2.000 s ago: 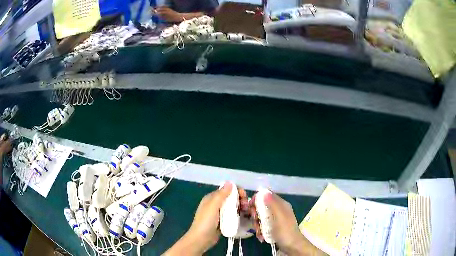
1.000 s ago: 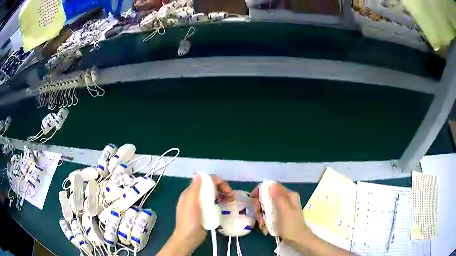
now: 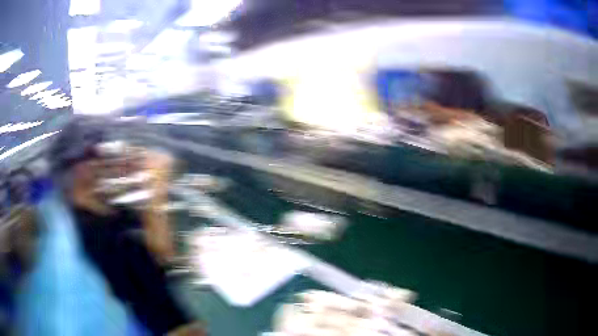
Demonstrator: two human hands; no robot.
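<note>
The head view is strongly blurred. Neither of my hands is in the picture. The pile of white corded pieces lies at the bottom edge, partly cut off, against the pale rail. A white paper with more white pieces, too blurred to tell apart, lies to the left of it. A small white clump of pieces sits on the dark green table beyond the rail.
A person in dark and light blue clothing is close at the left, one hand raised near the face beside white things. A second rail crosses the table. Behind it are a blurred yellow sheet and heaped pieces.
The view has swung sharply left and up. My hands, the held white pieces and the forms at the right have left the picture. The person at the left has come into view.
</note>
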